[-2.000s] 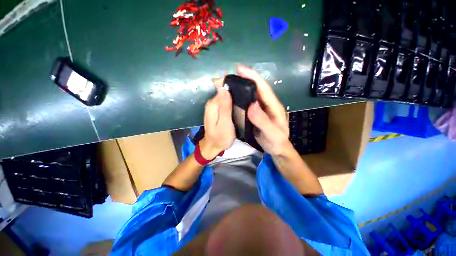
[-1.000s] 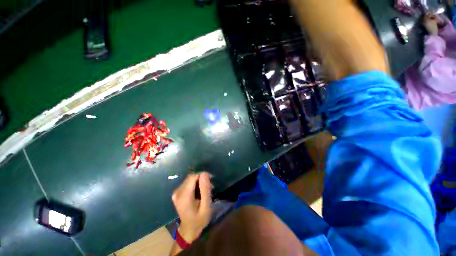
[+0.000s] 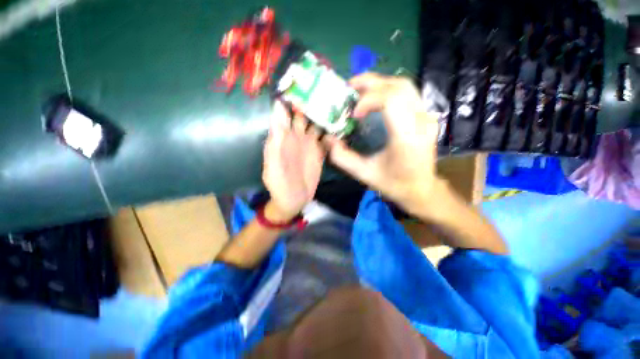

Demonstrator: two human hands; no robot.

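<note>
An open phone body (image 3: 319,95), black frame with green and white-silver circuit board showing, is held tilted over the dark green bench (image 3: 175,168). My left hand (image 3: 291,158) is under its lower left side, fingers partly hidden by it. My right hand (image 3: 396,133) grips its right end between thumb and fingers. Red small parts (image 3: 252,52) lie in a loose pile just beyond and left of the phone body. The view is blurred, so small details cannot be told.
A second phone (image 3: 83,133) with a pale screen lies at left. A blue triangular pick (image 3: 363,59) lies beyond my right hand. A black blister tray (image 3: 509,84) is at right. Cartons (image 3: 184,235) and black trays (image 3: 60,270) are below the bench edge. A pink sleeve (image 3: 610,168) shows at far right.
My right arm, stretched out over the blister tray a second ago, is back in front. Both hands now hold an open phone body; the black closed one held earlier is no longer seen in them.
</note>
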